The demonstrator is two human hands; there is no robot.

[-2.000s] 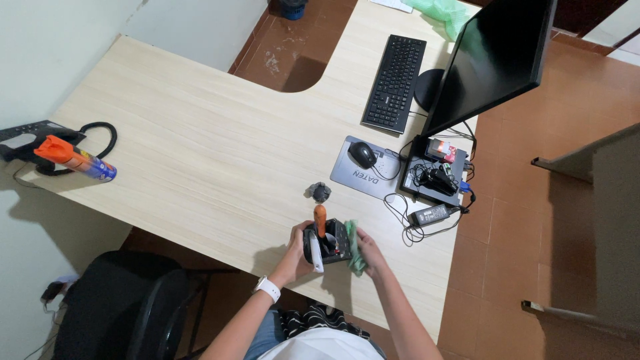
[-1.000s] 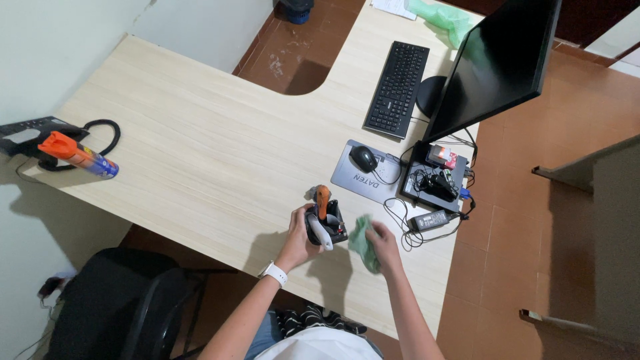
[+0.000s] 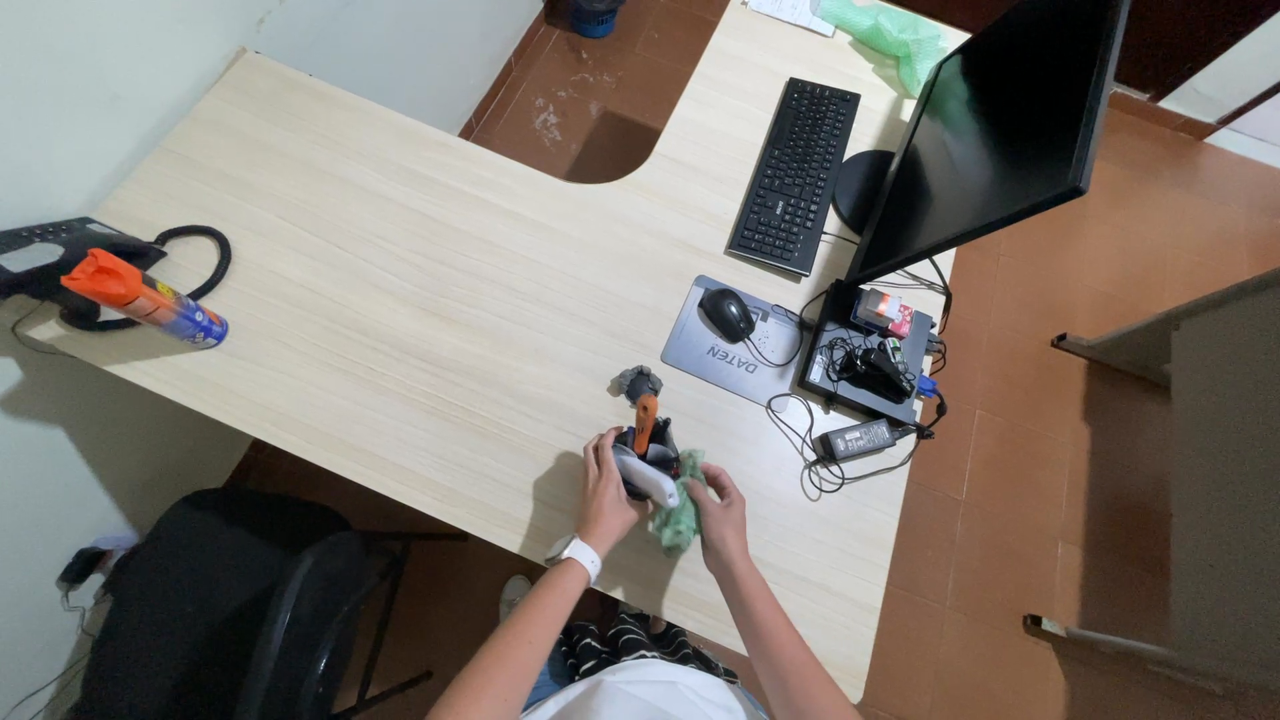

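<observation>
My left hand grips the left side of a dark desk organizer near the front edge of the desk. An orange-handled tool and a white-handled item stick out of it; their working ends are hidden inside. Between the fingers of my right hand is a crumpled green cloth, which lies against the organizer's right side. Just beyond the organizer, a small dark grey crumpled object sits on the desk.
A mouse rests on a grey mouse pad, with a keyboard and a monitor beyond. Cables and a power adapter lie at right. A spray can leans by a telephone at far left.
My right hand has brought the green cloth back against the organizer, after holding it a little apart to the right one second ago. My left hand stays on the organizer, whose tilt has changed.
</observation>
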